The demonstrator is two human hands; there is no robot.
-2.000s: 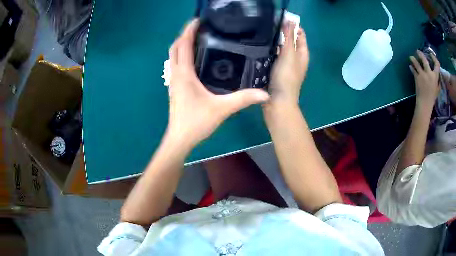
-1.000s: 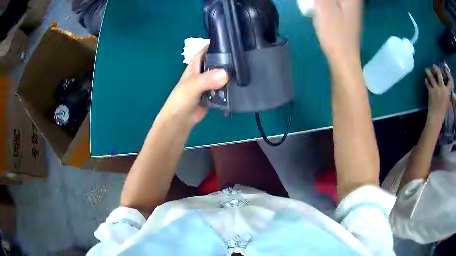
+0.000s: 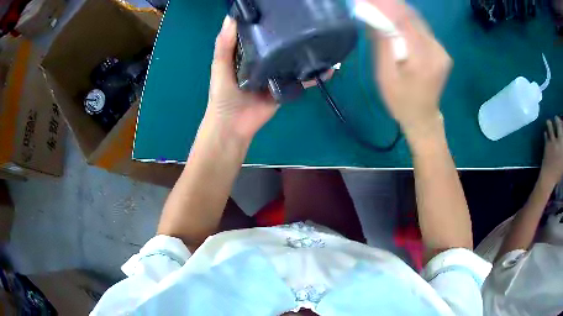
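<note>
A black security camera (image 3: 302, 34) is held up over the green bench, its rounded back and underside towards me. Its top is cut off by the upper edge. My left hand (image 3: 237, 99) grips its lower left side, fingers partly hidden behind it. A thin black cable (image 3: 358, 136) hangs from its underside and curves right. My right hand (image 3: 410, 68) is blurred, just right of the camera, shut on a white cloth (image 3: 378, 17). A small white bit (image 3: 336, 65) shows beside the underside; I cannot tell what it is.
A translucent wash bottle (image 3: 510, 109) lies on the green bench (image 3: 197, 133) at the right. Another person's hand (image 3: 553, 145) is at the right edge. Black items (image 3: 503, 8) lie at the back right. An open carton (image 3: 68, 80) with black units stands left of the bench.
My left hand has turned and tilted the camera, so its back and underside now show. My right hand has come closer to it with the cloth. The view has shifted left.
</note>
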